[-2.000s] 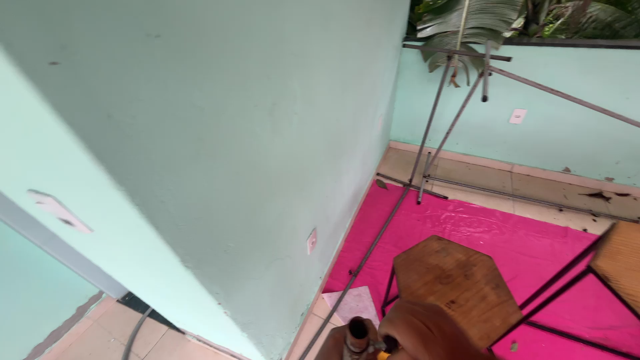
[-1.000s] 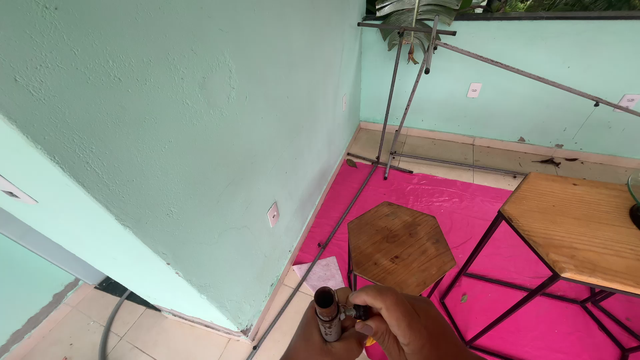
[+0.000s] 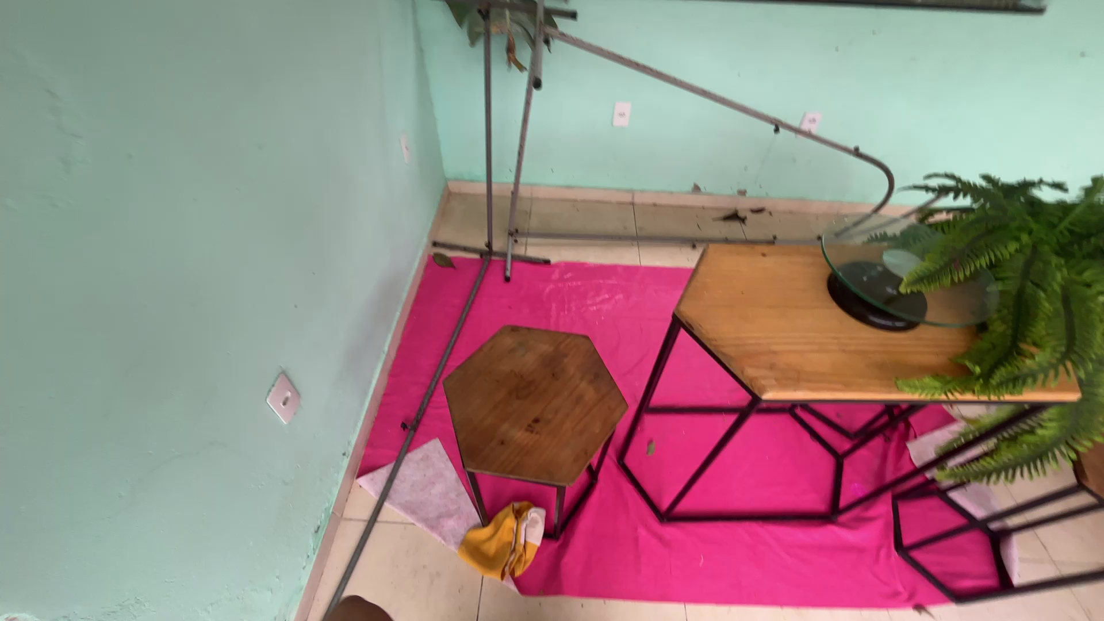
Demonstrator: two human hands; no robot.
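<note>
At the bottom edge, a small rounded patch of skin shows beside the lower end of a long grey metal tube [image 3: 448, 345]. It may be part of my left hand [image 3: 360, 609]; its fingers and anything held are hidden. My right hand is out of view. A hexagonal wooden stool [image 3: 535, 401] with dark metal legs stands on a pink cloth [image 3: 604, 561]. A yellow and white cloth [image 3: 503, 542] lies crumpled by its legs. To the right is a larger hexagonal wooden table [image 3: 776, 345], bearing a round glass stand [image 3: 906, 289] on a dark base.
A frame of grey metal tubes [image 3: 699, 89] stands in the corner against the green wall [image 3: 259, 216]. A fern [image 3: 1026, 293] hangs over the table's right side. A pale sheet [image 3: 423, 487] lies under the long tube. Another dark metal frame [image 3: 949, 595] is at lower right.
The view has swung right and down, showing more of the table and the fern. Both hands, earlier together at the bottom around a dark-ended tubular piece, have dropped almost wholly out of view.
</note>
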